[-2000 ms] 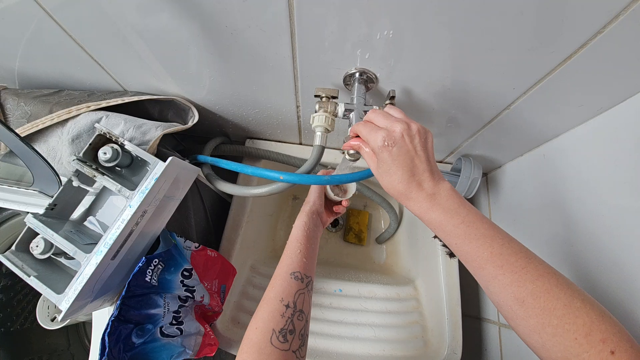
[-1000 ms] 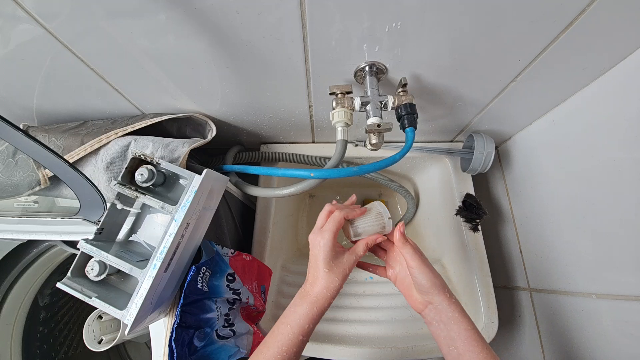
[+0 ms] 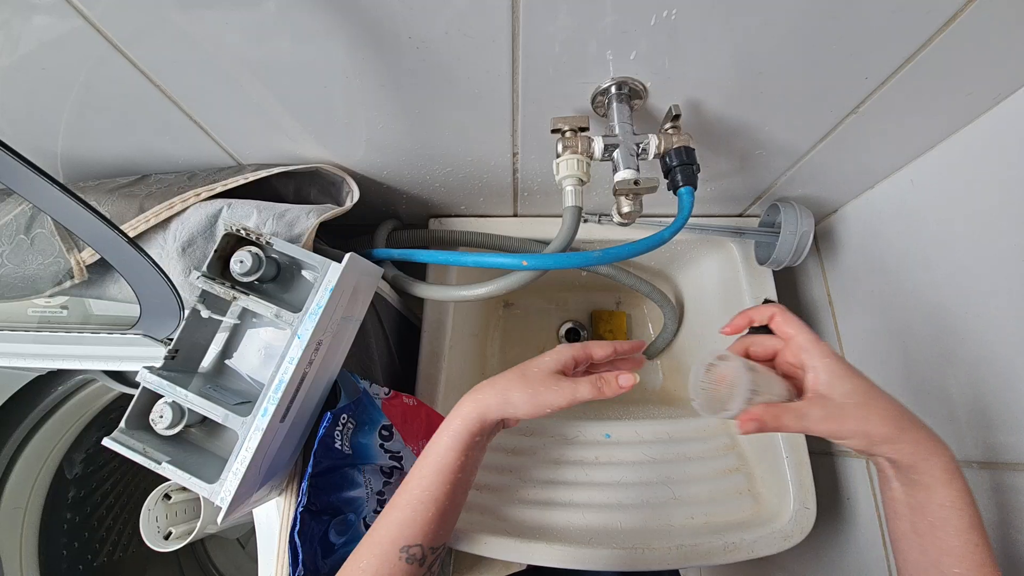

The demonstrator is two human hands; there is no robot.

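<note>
My right hand (image 3: 808, 384) holds a translucent plastic cup with slotted sides (image 3: 730, 386) above the right side of a utility sink (image 3: 640, 512). Empty, my left hand (image 3: 572, 380) hovers over the basin, its fingers extended and pointing right. Behind it are the metal drain (image 3: 572, 332) and a yellow sponge (image 3: 610, 325). Above the sink, a metal multi-way tap (image 3: 620, 148) is fixed to the tiled wall, joined to a blue hose (image 3: 520, 260) and a grey hose (image 3: 480, 290). A ribbed grey hose (image 3: 658, 300) bends down into the basin.
A washing machine's detergent drawer (image 3: 264, 360) leans at the left, over the open washing machine (image 3: 72, 488). Beside it stands a blue and red product bag (image 3: 344, 480). A grey round-headed plastic part with a long stem (image 3: 786, 234) lies across the sink's back right corner.
My hands have moved apart; a second ago both were at the cup. It is now in my right hand alone, farther right. Two seconds ago my right hand was at the tap.
</note>
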